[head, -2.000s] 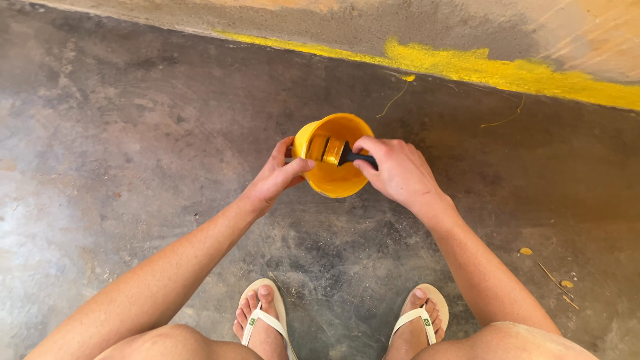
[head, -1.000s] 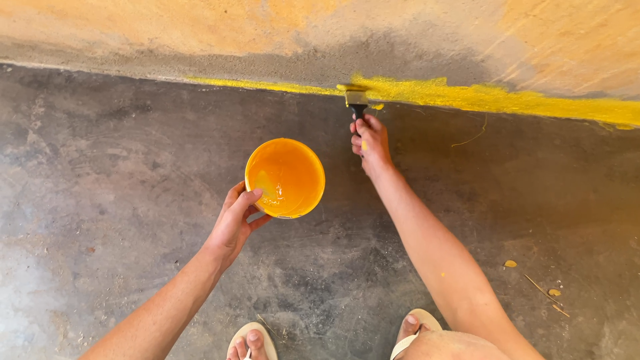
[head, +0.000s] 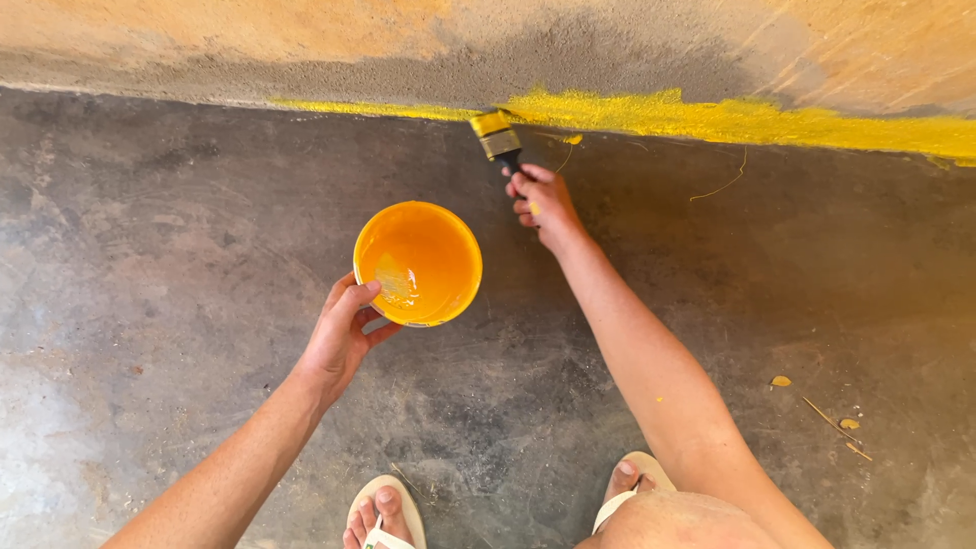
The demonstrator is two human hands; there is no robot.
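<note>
My left hand (head: 347, 324) grips the rim and side of a round yellow paint bucket (head: 418, 263), its thumb over the edge; wet paint glistens at the bottom. Up and to the right, my right hand (head: 543, 198) is closed around the black handle of a flat paintbrush (head: 499, 139). Yellow paint coats the bristles, which are at the foot of the wall, by the left end of the thick part of a yellow painted strip (head: 648, 114). Whether they touch the wall is unclear. A yellow spot marks a finger of my right hand.
The rough wall (head: 381, 46), orange above and grey below, meets a dark concrete floor (head: 191, 252). My feet in flip-flops (head: 412, 511) are at the bottom. Dry leaves (head: 780, 380) and a twig (head: 829, 418) lie at the right; a paint drop (head: 573, 139) is near the wall.
Two seconds ago the brush was inside the bucket; then my right hand brought it to the wall's foot. Since one second ago the brush has tilted and shifted slightly left. My left hand keeps holding the bucket.
</note>
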